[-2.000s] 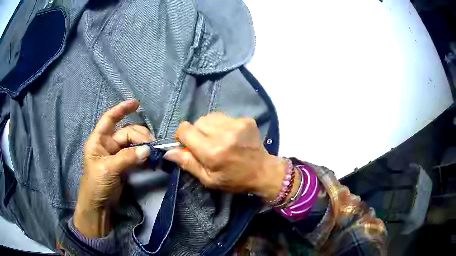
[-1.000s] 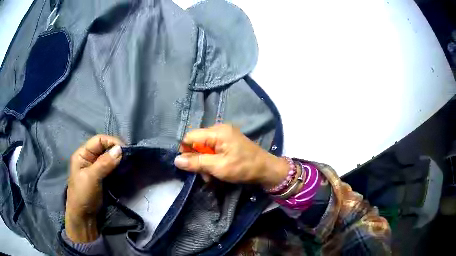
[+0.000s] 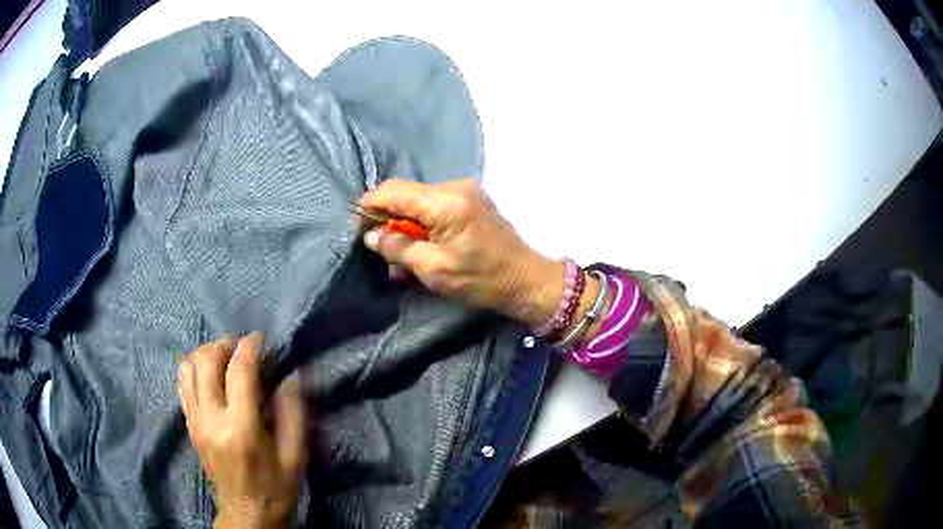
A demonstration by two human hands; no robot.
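Observation:
The denim jacket lies spread in front of me with its grey-blue wrong side up. My right hand is closed around the orange-red thread snips, whose short blades point left at the cloth near a seam. My left hand lies on the jacket at the lower left, fingers bent over a fold and slightly blurred; whether it pinches the cloth is hard to tell. The front placket with silvery buttons runs along the lower right.
The white table has a curved edge at the right. A dark blue pocket bag shows at the left, a rounded grey flap at the top. Dark clutter and a pale object are beyond the table at right.
The dark band opening held between my hands is no longer seen; the cloth has been shifted and folded over. My right hand has moved up, my left hand down and right. Snips' blades show again.

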